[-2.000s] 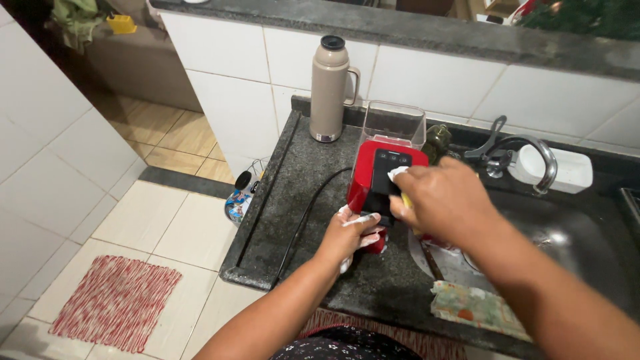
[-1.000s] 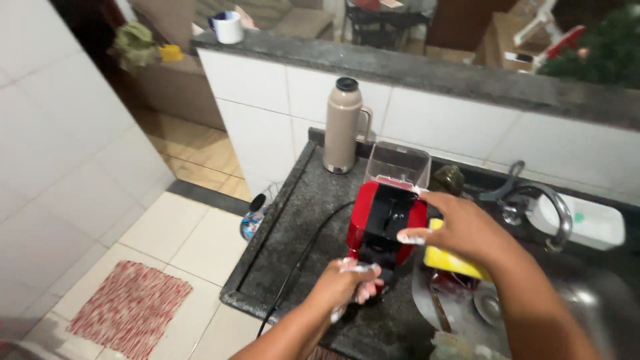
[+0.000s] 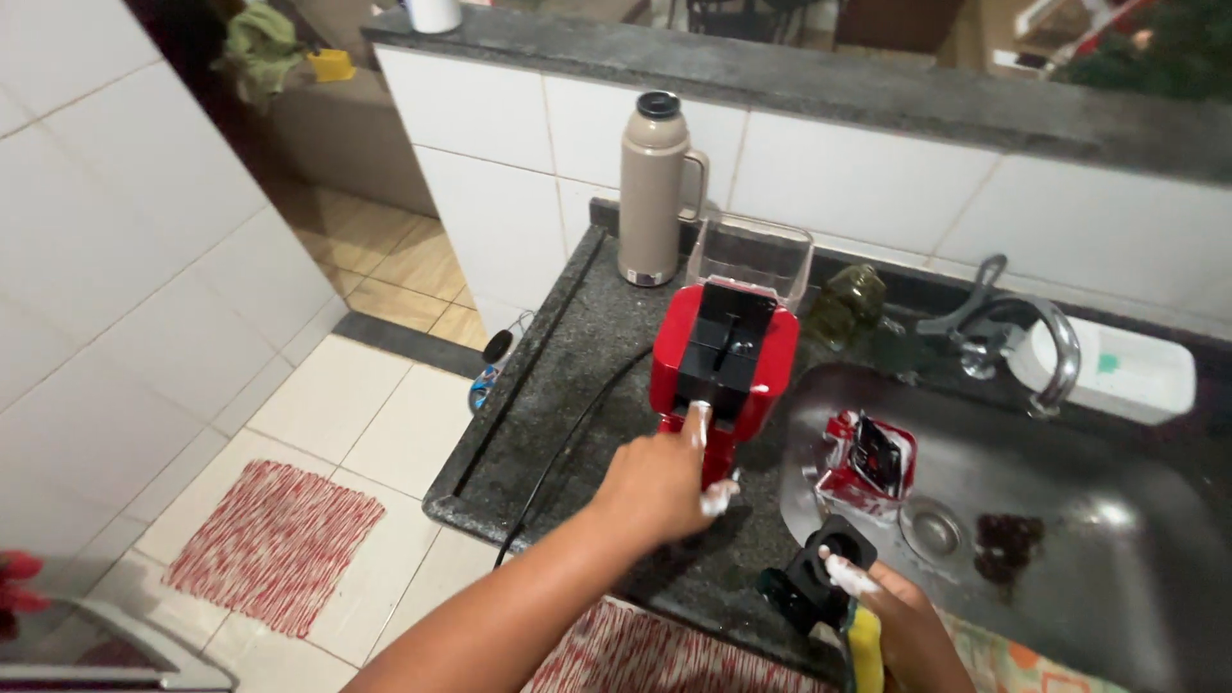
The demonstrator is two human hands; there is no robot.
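A red and black capsule coffee machine [image 3: 724, 361] stands on the dark granite counter, its transparent water tank [image 3: 751, 252] behind it and its black cord running left. My left hand [image 3: 659, 481], with suds on the fingers, touches the lower front of the machine's black part. My right hand [image 3: 890, 606], also sudsy, holds a black plastic part [image 3: 835, 568] with a round opening and a yellow and green sponge [image 3: 863, 647], at the counter's front by the sink. A red and black part [image 3: 869, 462] with suds lies in the steel sink.
A beige thermos [image 3: 653, 192] stands behind the machine, left of the tank. At right are the steel sink [image 3: 1088, 500] with dark residue, a curved faucet [image 3: 1062, 351], a white container [image 3: 1126, 371] and a dark green object [image 3: 847, 306]. A raised granite ledge [image 3: 770, 82] runs behind.
My right hand has moved from the machine down toward the sink's front edge and now holds a black part with the sponge. The machine's black top is uncovered by hands.
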